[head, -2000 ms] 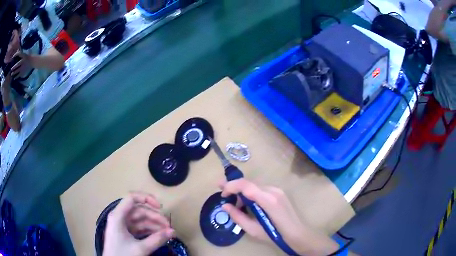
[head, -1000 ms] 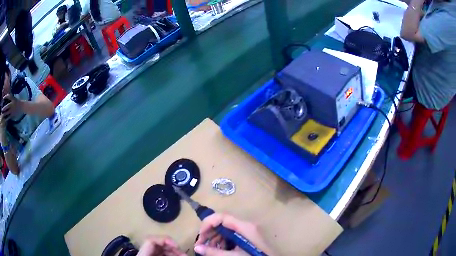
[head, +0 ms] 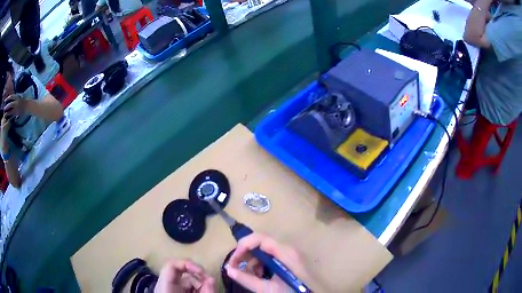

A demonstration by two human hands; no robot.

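Note:
My right hand (head: 266, 260) holds the dark blue soldering iron (head: 275, 264) like a pen. Its metal tip is over the speaker driver with a silver centre and white label (head: 209, 190). A second black disc (head: 184, 221) lies touching it at the lower left. Another driver (head: 232, 274) is mostly hidden under my right hand. My left hand (head: 185, 277) is at the bottom edge, partly cut off, with fingers curled; whether it holds anything cannot be seen. Black headphone parts (head: 134, 277) lie left of it, cut off by the edge.
A silvery coil (head: 257, 202) lies on the cardboard sheet (head: 320, 252). The blue tray (head: 358, 200) at right holds the soldering station (head: 369, 86), the iron stand (head: 320, 123) and a yellow sponge (head: 362, 150). Black headphones (head: 106, 82) lie on the far bench. People sit at left and right.
The view has tilted up and shifted since the first frame. The iron's tip has moved from the label side to the lower part of the upper driver. My left hand has moved lower in view.

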